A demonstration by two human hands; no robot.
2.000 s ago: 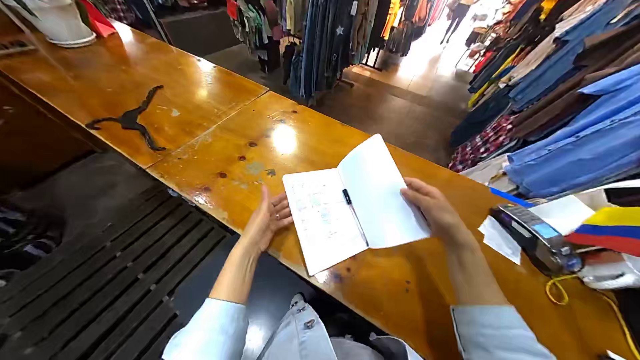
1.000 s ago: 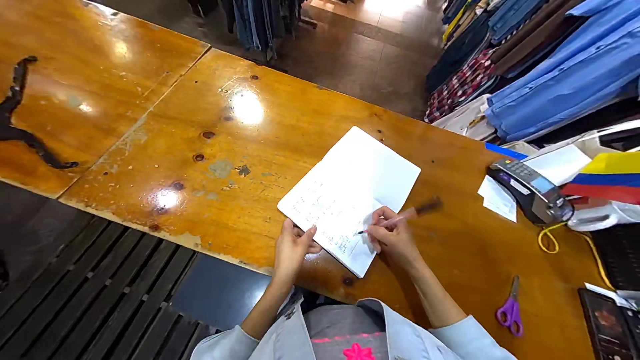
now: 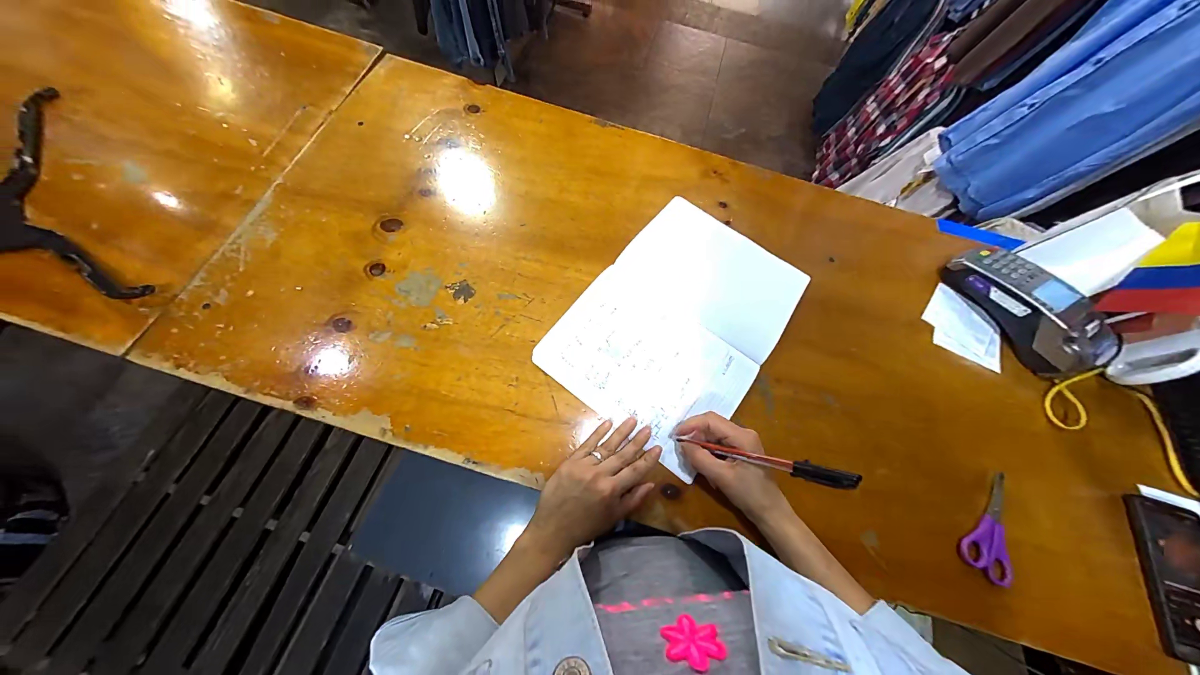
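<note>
An open notebook (image 3: 670, 328) with handwriting on its left page lies slanted on the varnished wooden counter (image 3: 525, 234). My left hand (image 3: 595, 483) rests flat with fingers spread over the near corner of the page, a ring on one finger. In my right hand (image 3: 731, 464) is a pen (image 3: 769, 461) with a reddish barrel; its black cap sits on the back end, and its tip touches the written page close to my left fingertips.
Purple-handled scissors (image 3: 989, 539) lie to the right, below a card payment terminal (image 3: 1031, 305), paper slips (image 3: 964, 328) and a yellow cord (image 3: 1064, 403). A dark hanger-like object (image 3: 47, 225) lies at the far left. Clothes (image 3: 1078, 112) hang beyond the counter; a phone-like device (image 3: 1167, 562) is at the right edge.
The pen, lying on the notebook two seconds ago, is now in my right hand. The notebook has been turned. My left hand has moved onto the page. The view has tilted down.
</note>
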